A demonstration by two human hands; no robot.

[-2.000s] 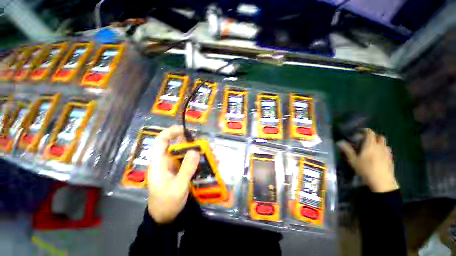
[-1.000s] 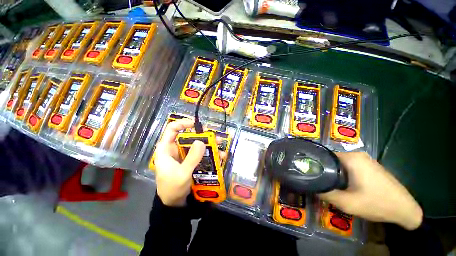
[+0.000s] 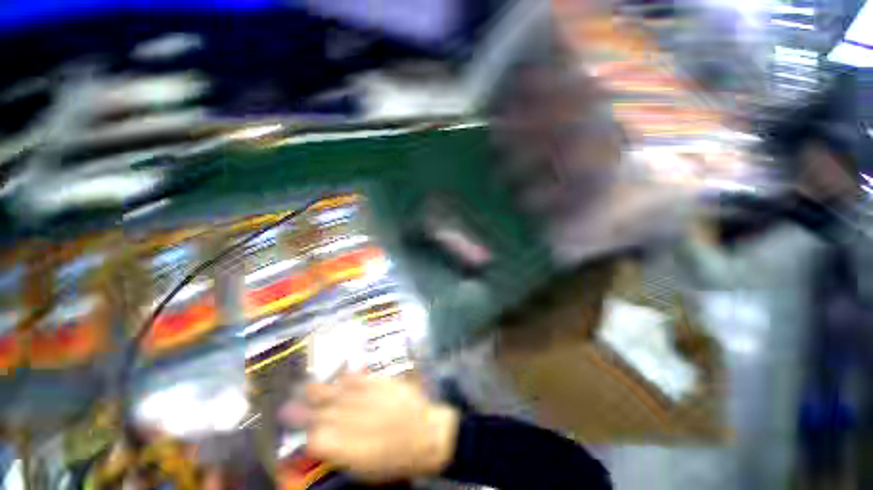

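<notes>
The picture is heavily blurred. The clear tray (image 3: 215,368) of orange meters (image 3: 182,321) lies at the left and lower left, its meters smeared. A thin black cable (image 3: 177,287) curves down across it. My right hand (image 3: 378,426), in a dark sleeve, is over the tray's near right part, by a pale bright patch. Whether its fingers hold anything cannot be told. A small dark and pinkish object (image 3: 458,241) lies on the green mat beyond the tray, too blurred to name. My left hand cannot be made out.
An open brown carton (image 3: 555,383) with white contents (image 3: 651,345) stands at the right. Blurred stacks (image 3: 550,144) stand at the mat's far right. Another person (image 3: 823,177) is at the right edge. A ledge with pale objects (image 3: 96,177) runs along the back left.
The view has swung right, bringing the carton and a person in. The black scanner has left my right hand's visible grasp. My left hand and its cabled meter can no longer be made out.
</notes>
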